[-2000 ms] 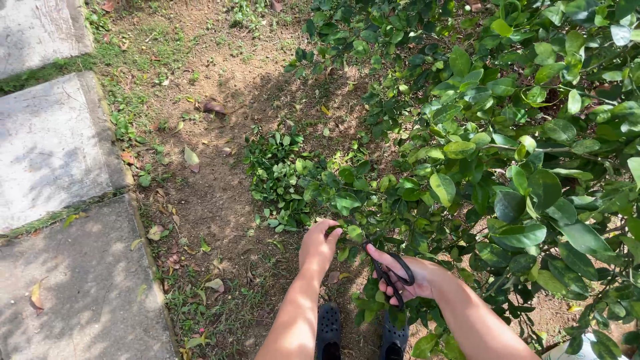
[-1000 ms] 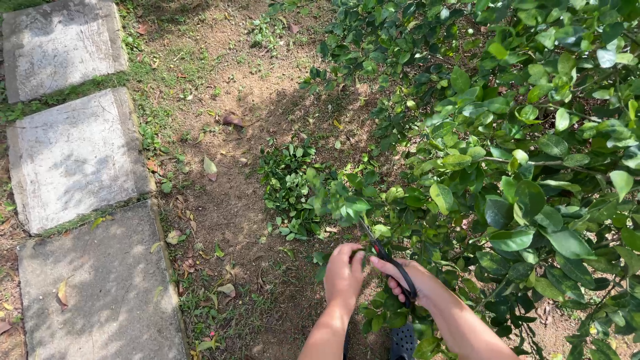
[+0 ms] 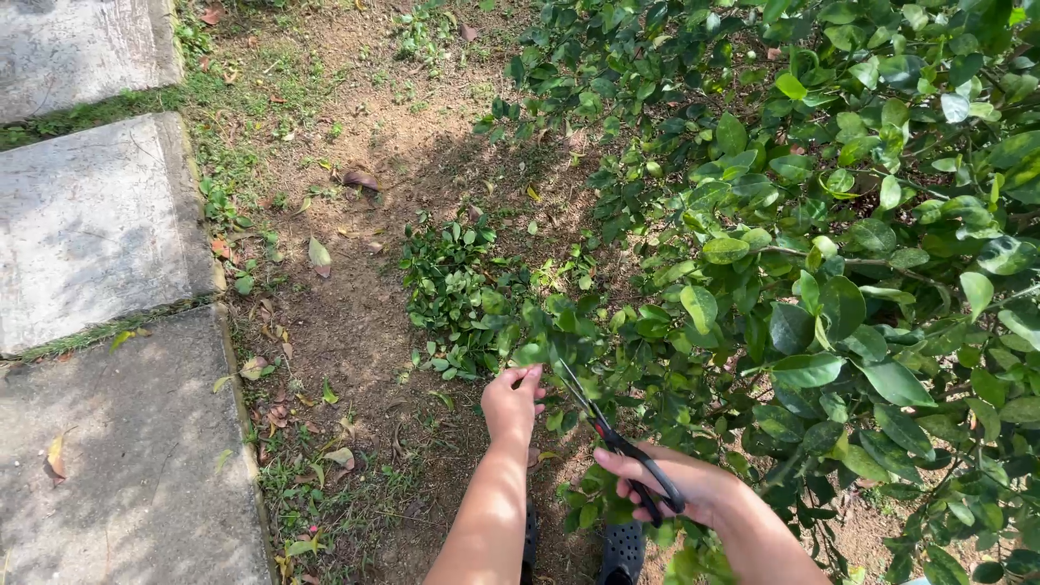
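Observation:
My right hand [image 3: 662, 487] grips a pair of scissors [image 3: 621, 447] with black handles and a red spot near the pivot. Their metal blades point up and left into the leaves of a green bush [image 3: 812, 292]; the tips are partly lost among the foliage. My left hand [image 3: 512, 402] is just left of the blades, thumb and fingertips pinched together at the edge of a leafy sprig [image 3: 532, 325]; what lies between the fingertips is too small to tell. Beyond it a pile of cut leafy twigs [image 3: 451, 292] rests on the soil.
Concrete slabs [image 3: 97, 227] with grassy joints run along the left. Bare brown soil [image 3: 341, 325] with dry leaves and small weeds lies between them and the bush. My dark perforated clogs [image 3: 621, 552] show at the bottom. Branches fill the right side.
The scissors, nearly hidden among leaves a second ago, now show their blades plainly, and my hands are farther apart. The view has shifted back to the right.

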